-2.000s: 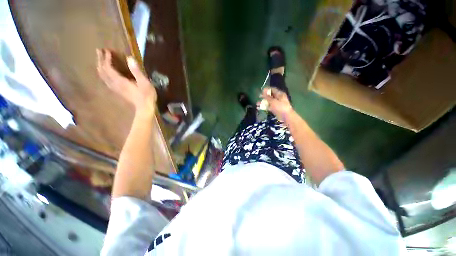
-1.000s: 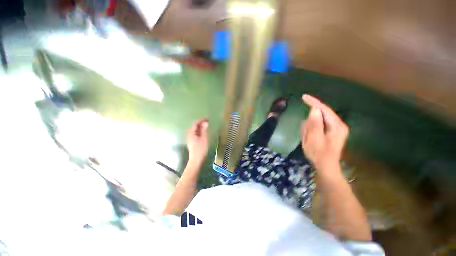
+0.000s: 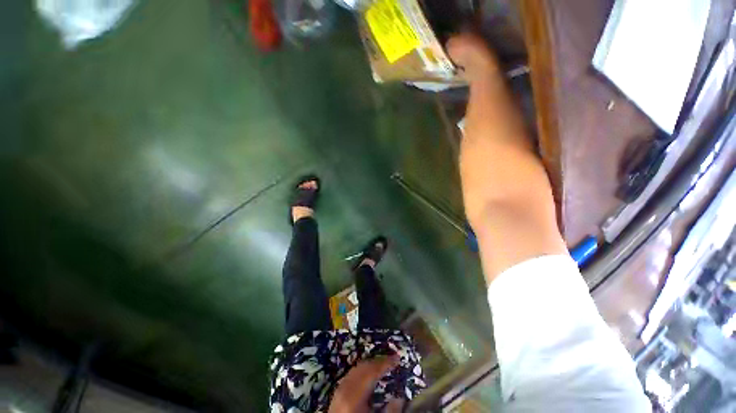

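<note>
My right hand (image 3: 472, 55) reaches to the top centre, beside a brown carton with a yellow label (image 3: 393, 31), at the shaded space by the table's edge (image 3: 542, 77). Its fingers are blurred and partly lost in shadow, so I cannot tell whether it holds anything. My left hand (image 3: 367, 387) is low, in front of the patterned garment at the bottom edge. It is blurred and cut off, and its fingers are unclear.
A white sheet (image 3: 658, 52) lies on the brown table at the upper right, with a dark object (image 3: 641, 165) below it. A blue object (image 3: 583, 251) is at the table's edge. A red object (image 3: 264, 24) and a white bundle (image 3: 81, 18) are at the top.
The view has swung round; the table edge is now on the right. My right arm has stretched out beside the labelled carton. My left hand has dropped low against the patterned garment.
</note>
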